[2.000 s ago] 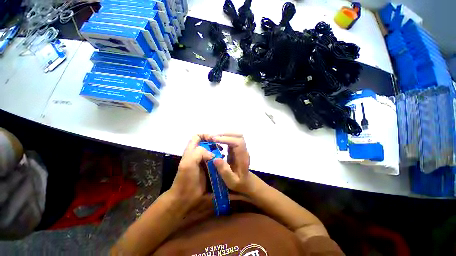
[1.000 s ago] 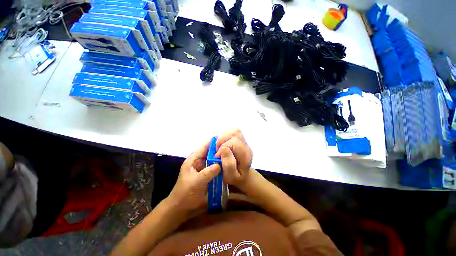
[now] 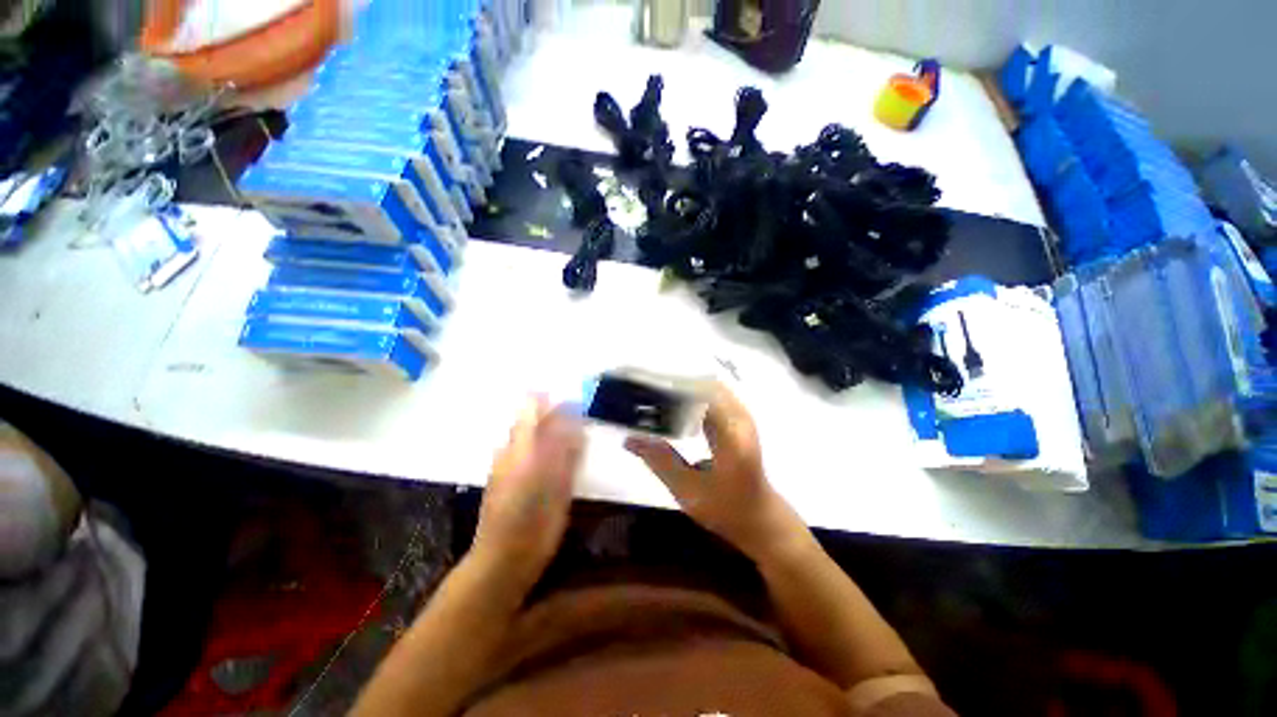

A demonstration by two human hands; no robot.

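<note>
A small retail box point(image 3: 647, 406) is held level above the table's front edge, blurred, its face with a dark picture turned up. My right hand point(image 3: 721, 469) grips its right end, thumb near the lower side. My left hand point(image 3: 532, 476) is upright at its left end, fingers blurred; whether it grips the box cannot be told. Coiled black cables point(image 3: 784, 238) lie heaped mid-table. Blue-and-white finished boxes point(image 3: 343, 329) stand in stepped stacks at left. Flat cartons point(image 3: 992, 434) lie in a pile right of the cables.
Clear ribbed plastic pieces point(image 3: 1155, 364) and leaning blue cartons point(image 3: 1120, 161) line the right side. White cables point(image 3: 140, 133) and an orange basket point(image 3: 245, 53) are at back left. A tape roll point(image 3: 903, 101) and dark pouch point(image 3: 763, 31) are at the back. A person's knee point(image 3: 49, 560) shows at left.
The box has gone from upright near my lap to lying level above the table edge, face up. My hands have moved forward and apart. The view has tilted up, showing the basket and pouch.
</note>
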